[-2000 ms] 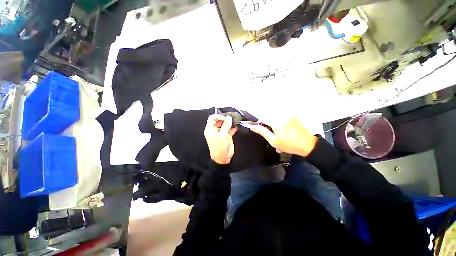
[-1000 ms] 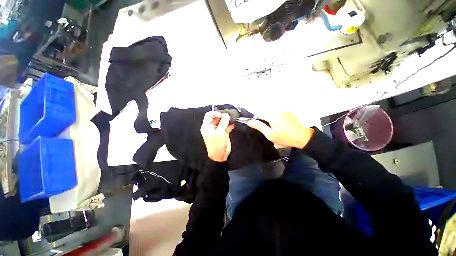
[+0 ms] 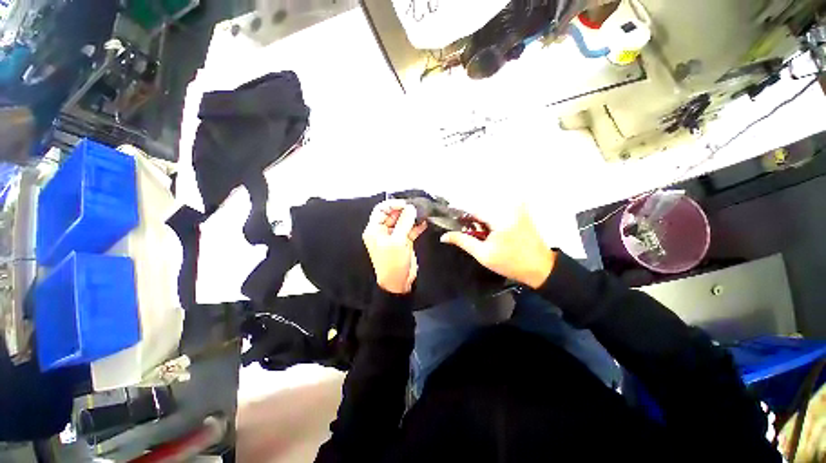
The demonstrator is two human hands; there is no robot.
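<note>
A black bag body (image 3: 340, 244) lies at the table's front edge and over the lap. My left hand (image 3: 393, 246) pinches its upper edge, where a small pale piece shows at the fingertips. My right hand (image 3: 509, 246) holds red-handled snips (image 3: 466, 225), with the metal blades pointing left to the bag's edge beside my left fingertips. Whether the blades touch the fabric is too blurred to tell. A black webbing strap (image 3: 257, 210) runs from the bag area toward a second black bag (image 3: 249, 136) on the table at the left.
The sewing machine (image 3: 625, 118) stands at the upper right. A pink bin (image 3: 666, 233) with scraps is right of my knees. Two blue bins (image 3: 86, 312) stand at the far left. A lower black pile (image 3: 294, 339) lies left of my lap.
My right hand has turned and shifted slightly left; the snips' red handle and blades now show more clearly. My left hand stays at the bag's edge. The view has shifted a little.
</note>
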